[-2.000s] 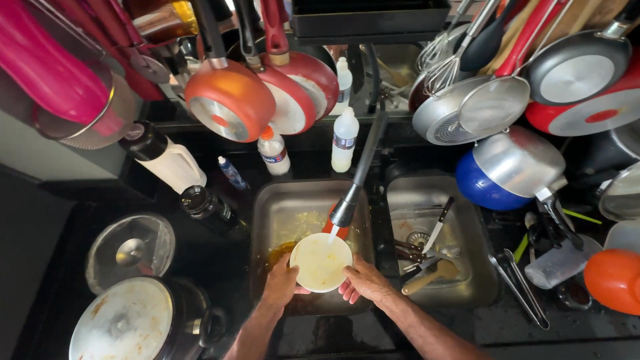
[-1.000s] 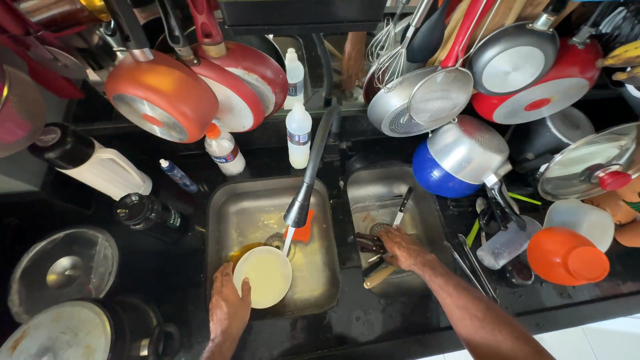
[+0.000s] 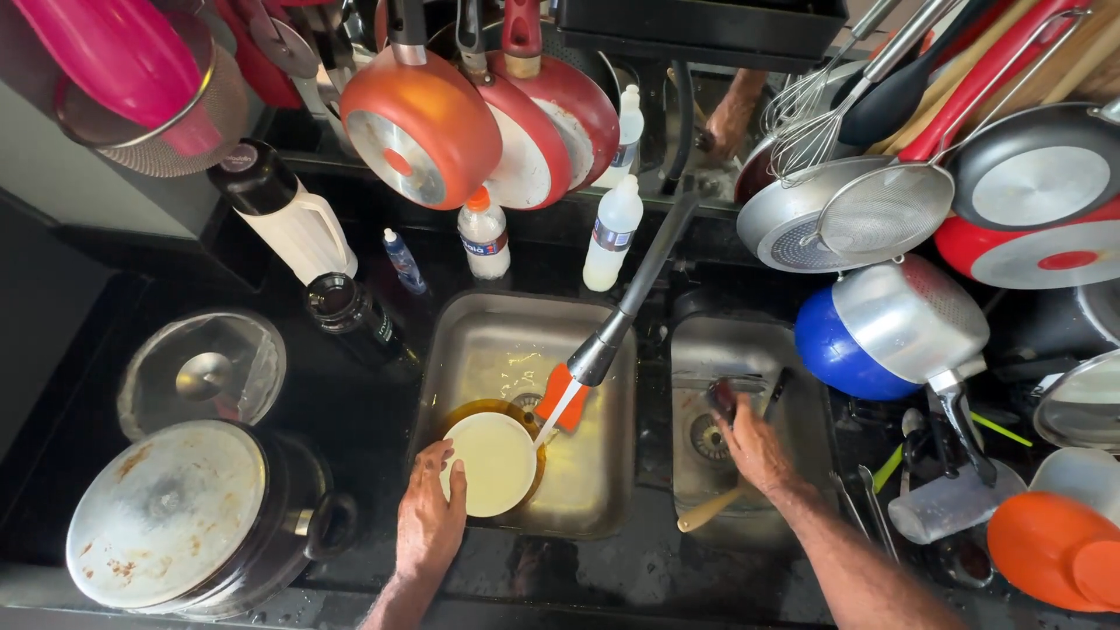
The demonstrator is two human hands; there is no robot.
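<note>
My left hand holds a pale round bowl by its left rim over the left steel sink. Beneath the bowl lies an amber, see-through dish. Water runs from the grey faucet past the bowl's right edge, in front of an orange-red sponge or cloth. Over the right sink, my right hand grips some dark-handled utensils; their exact kind is hidden. A wooden-handled utensil and a dark knife handle lie in that sink.
Red pans hang above the left sink, a strainer and whisks above the right. Bottles stand behind the sinks. A large lidded pot, a glass lid and a thermos are at left, an orange bowl at right.
Two seconds ago both hands held the bowl; the right hand then moved into the right sink and has now lifted dark-handled utensils. The left hand keeps the bowl.
</note>
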